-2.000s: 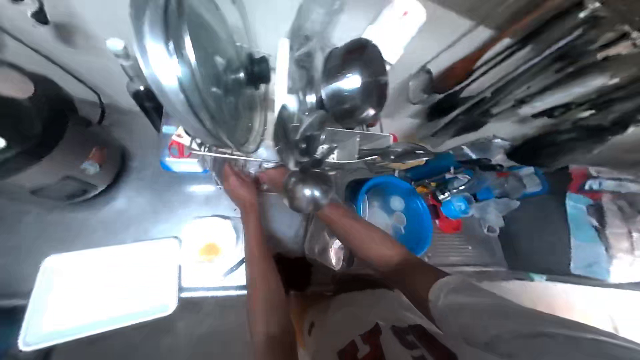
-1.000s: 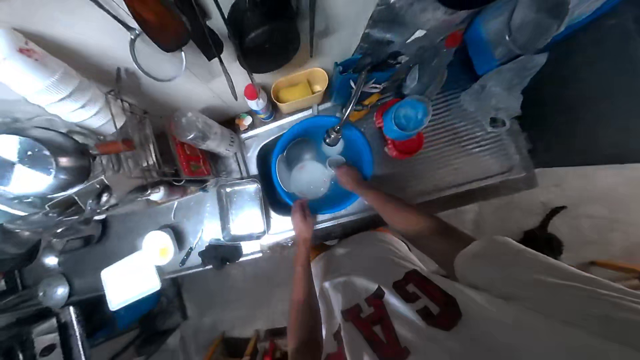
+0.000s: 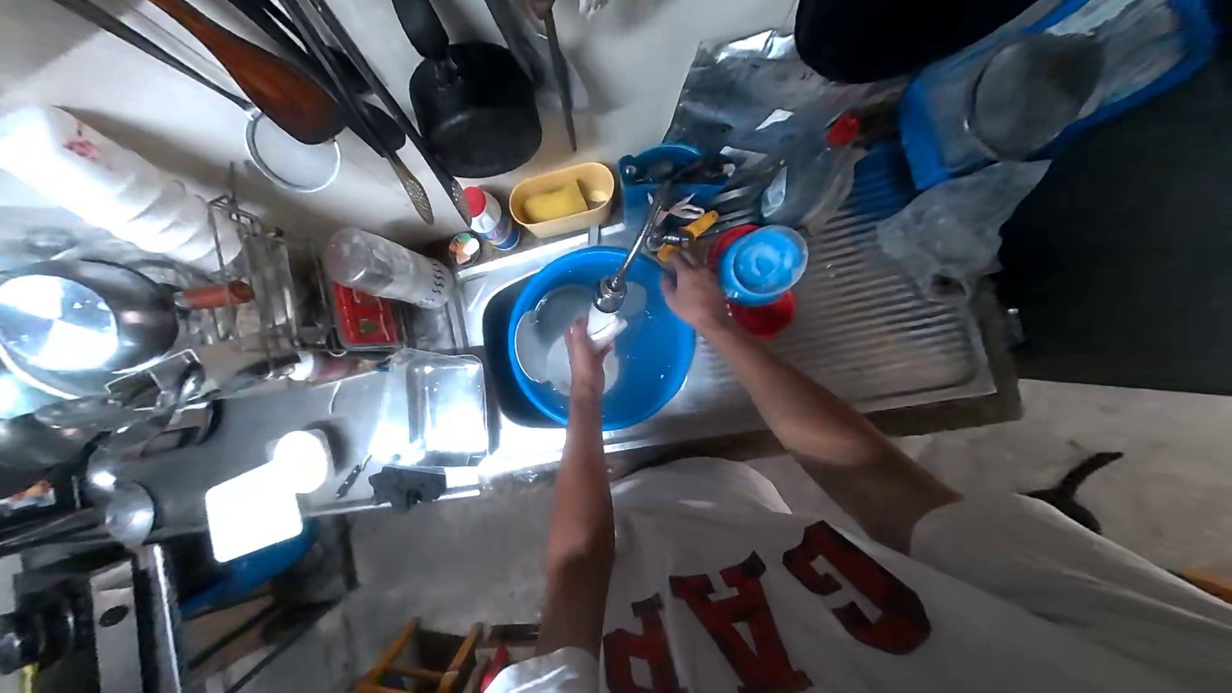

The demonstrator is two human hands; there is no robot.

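Note:
A blue plastic basin (image 3: pixel 664 361) sits in the steel sink, with whitish dishes in water inside it. Over the basin, my left hand (image 3: pixel 585 358) grips a small white cup (image 3: pixel 604 325) right under the spout of the faucet (image 3: pixel 630 255). My right hand (image 3: pixel 693 289) is at the basin's upper right rim, near the faucet's base and its yellow handle (image 3: pixel 701 225); its fingertips are too small to tell whether they hold the handle. Just right of that hand, a blue bowl (image 3: pixel 763 265) rests over red dishes (image 3: pixel 765 318) on the ribbed drainboard.
A yellow tray (image 3: pixel 602 183) with a sponge (image 3: pixel 556 202) and a red-capped bottle (image 3: pixel 491 219) stand behind the sink. To the left are a clear container (image 3: pixel 448 404) and a wire rack (image 3: pixel 279 289). Pans and utensils hang above. The ribbed drainboard (image 3: pixel 895 337) extends right.
The view has swung from the rack to the sink. Since one second ago, my right hand has moved from inside the basin to the faucet's side, and my left hand from the rim to under the spout.

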